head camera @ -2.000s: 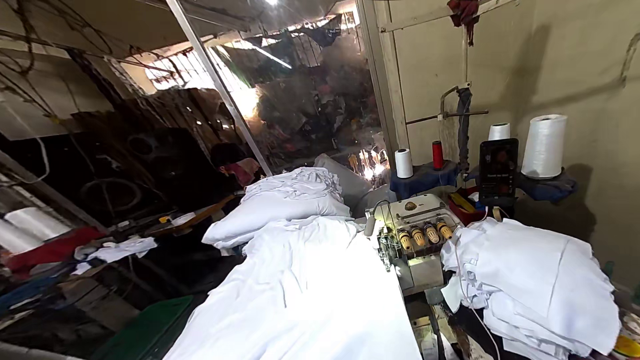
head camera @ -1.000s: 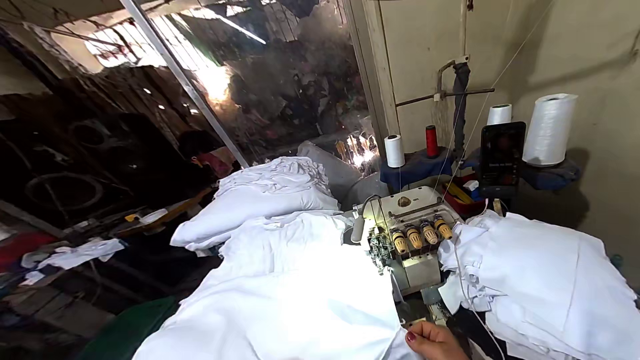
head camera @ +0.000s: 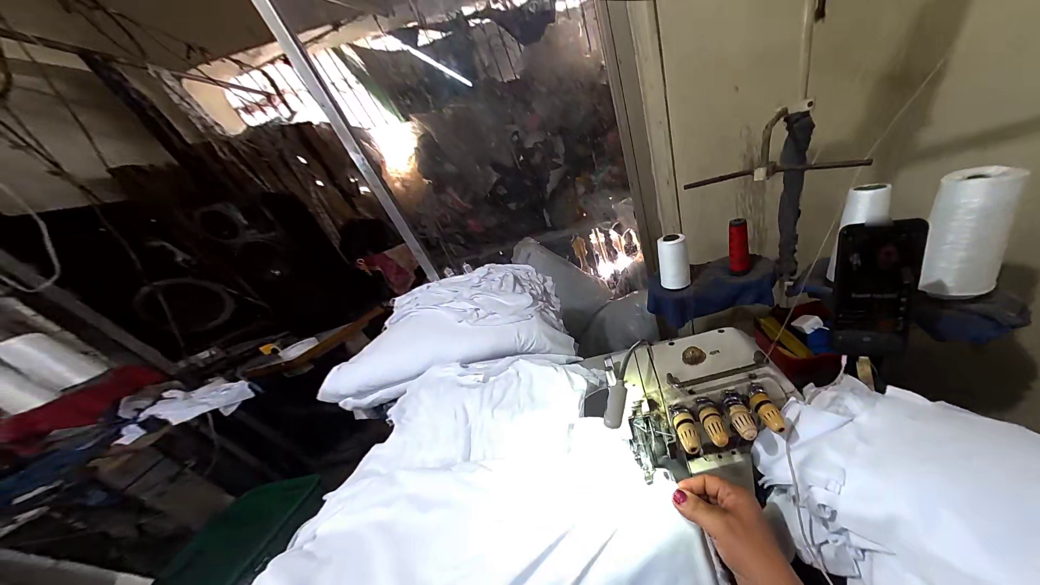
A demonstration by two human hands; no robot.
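White fabric [head camera: 504, 496] spreads over the work surface at the lower middle, its right edge at the needle area of an overlock sewing machine [head camera: 707, 357]. My right hand [head camera: 725, 512] comes in from the lower right, just in front of the machine, and pinches the fabric's edge between thumb and fingers. Yellowish tension knobs [head camera: 713, 424] line the machine's front above the hand. A small lamp [head camera: 615, 405] hangs beside the needle area, and the fabric there is brightly lit. My left hand is not in view.
Folded white cloth [head camera: 455, 341] is stacked behind the fabric; more white cloth [head camera: 934, 487] lies right of the machine. Thread cones [head camera: 971, 231], a red spool [head camera: 738, 246] and a phone [head camera: 881, 284] stand at the back right. A green bin [head camera: 244, 532] is at the lower left.
My right hand, absent two seconds ago, has come in from the bottom edge and moved up to the fabric's edge near the machine's needle area.
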